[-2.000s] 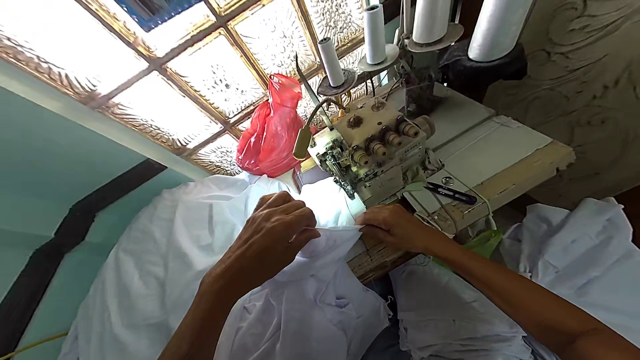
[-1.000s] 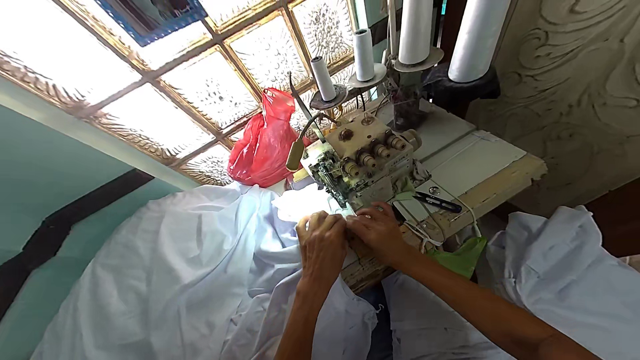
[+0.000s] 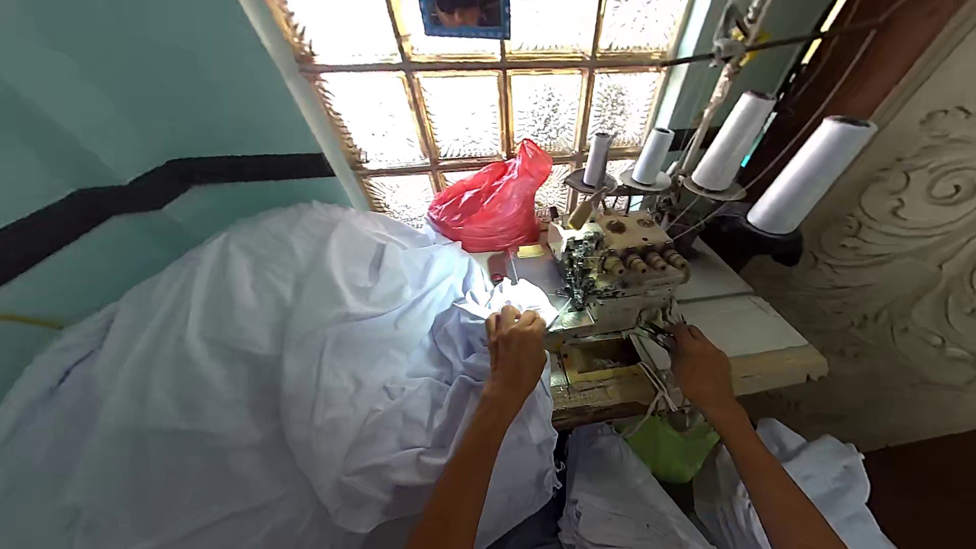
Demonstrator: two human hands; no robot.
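An overlock sewing machine with a row of tension knobs stands on a worn wooden table. My left hand, left of the machine, grips a gathered edge of white fabric; the rest of the cloth spreads in a large heap to the left. Thin thread runs between that cloth and the machine. My right hand is closed around a small dark tool, seemingly thread snips, at the machine's front right corner. Its fingertips are partly hidden.
Thread cones stand on a rack behind the machine. A red plastic bag sits by the glass-block window. An open recess lies in the table front. A green bag and more white cloth are below at the right.
My hands were close together at the machine's front; now they are apart, the left on the cloth and the right on the dark tool, which lay on the table before. The view has turned left.
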